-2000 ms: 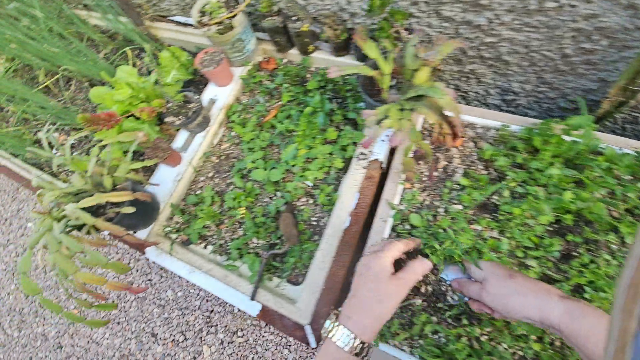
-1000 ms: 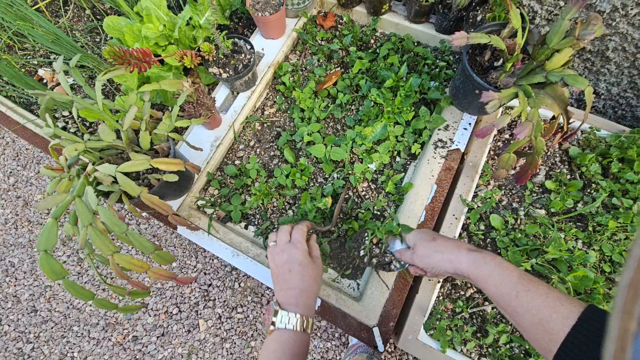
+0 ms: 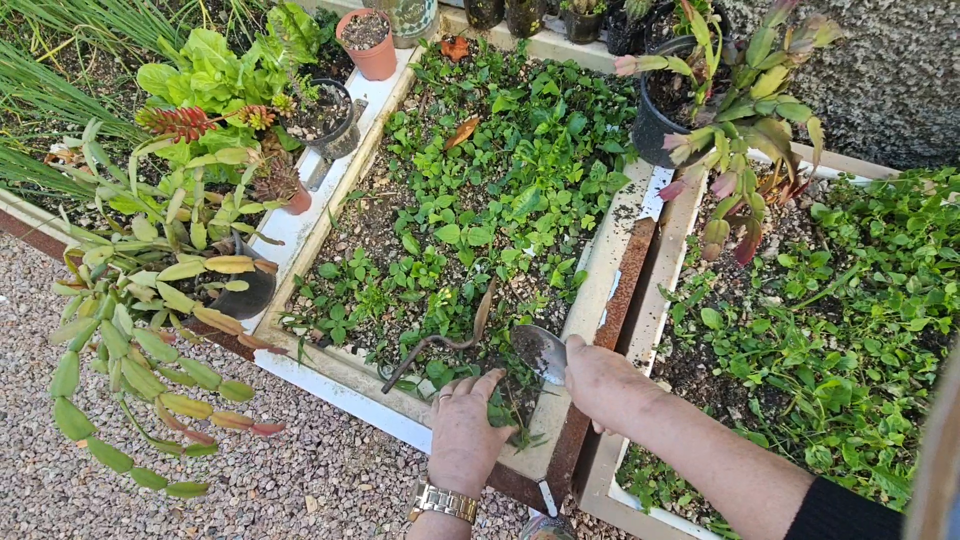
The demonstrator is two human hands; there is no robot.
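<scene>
My right hand (image 3: pixel 604 382) grips a metal scoop-shaped trowel (image 3: pixel 541 352) by its near end, over the right side of the middle planter bed (image 3: pixel 487 195). Dark soil clings to the blade. Beside it, my left hand (image 3: pixel 469 427), with a ring and a metal wristwatch (image 3: pixel 444 501), rests at the bed's front corner, thumb and fingers apart around green weeds (image 3: pixel 504 409); whether it grips any cannot be told. A bent metal hand tool with a flattened end (image 3: pixel 484 315) lies on the plants just beyond my left hand.
Potted trailing cacti hang over the bed from the left (image 3: pixel 142 352) and right (image 3: pixel 757 112). A terracotta-coloured pot (image 3: pixel 367 45) stands on the left rim. Another planted bed (image 3: pixel 840 360) lies to the right, beyond a rusty metal edge (image 3: pixel 626 285). Gravel (image 3: pixel 322 465) covers the ground in front.
Two seconds ago both hands were at the right-hand bed; now they are at the middle bed's front corner. Since one second ago, the trowel blade has come into fuller view. The view has shifted.
</scene>
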